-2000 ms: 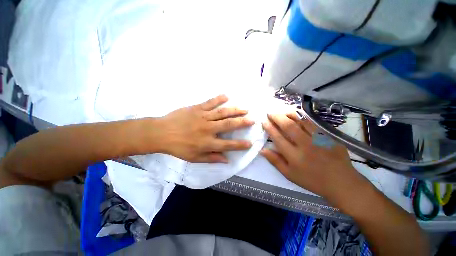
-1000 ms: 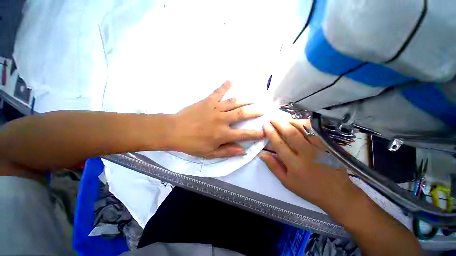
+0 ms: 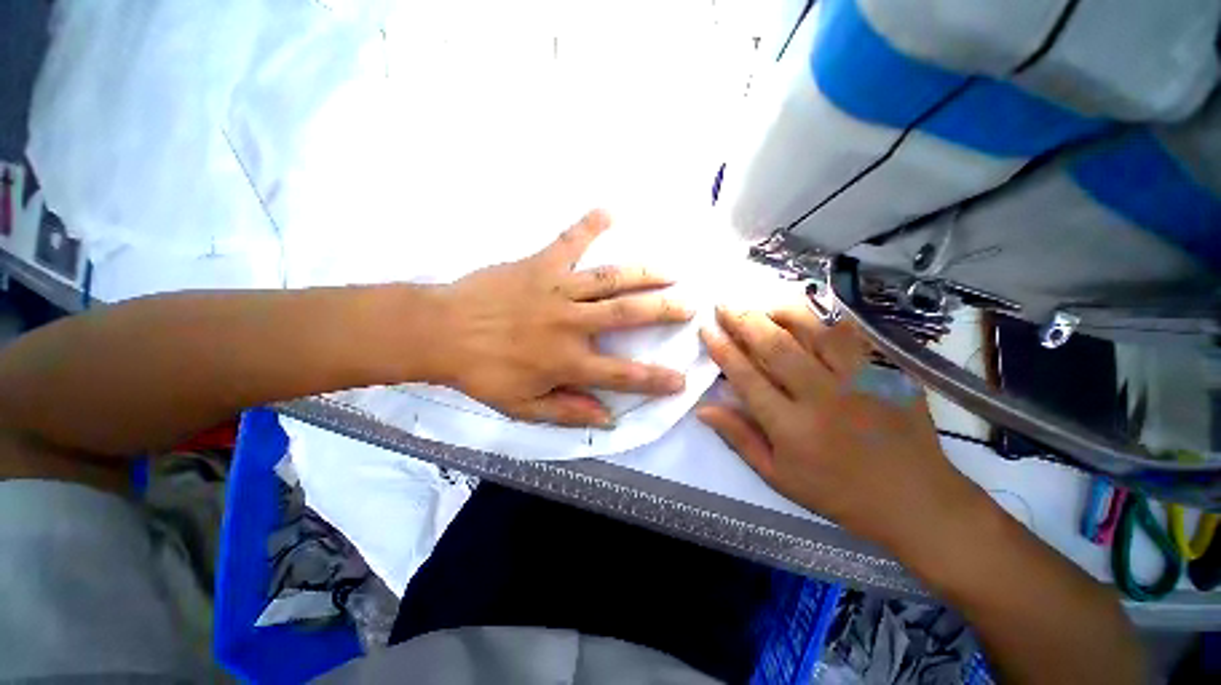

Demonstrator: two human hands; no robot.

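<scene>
A large white fabric panel (image 3: pixel 442 174) lies over the machine table, its curved edge near the front. My left hand (image 3: pixel 556 328) lies flat on it with fingers spread. My right hand (image 3: pixel 817 415) rests at the panel's right edge, fingers extended, close beside the left fingertips; something small and dark shows under it, too hidden to name. The presser foot (image 3: pixel 777 252) is just beyond my right fingertips, under the white, blue-striped sewing machine head (image 3: pixel 924 134). The needle point is lost in glare.
A ruler-marked strip (image 3: pixel 643 502) runs along the table's front edge. Below are a blue crate (image 3: pixel 245 562) with grey pieces and a hanging white cloth (image 3: pixel 368 502). Right of the machine lie a flat black object (image 3: pixel 1058 395) and green-handled scissors (image 3: pixel 1142 549). Another blue crate (image 3: pixel 799 629) is below right.
The white panel's seam lines and folds have shifted on the table, and its curved edge has turned slightly. Both hands stay near the presser foot; the left fingers have spread a little. The camera view has shifted.
</scene>
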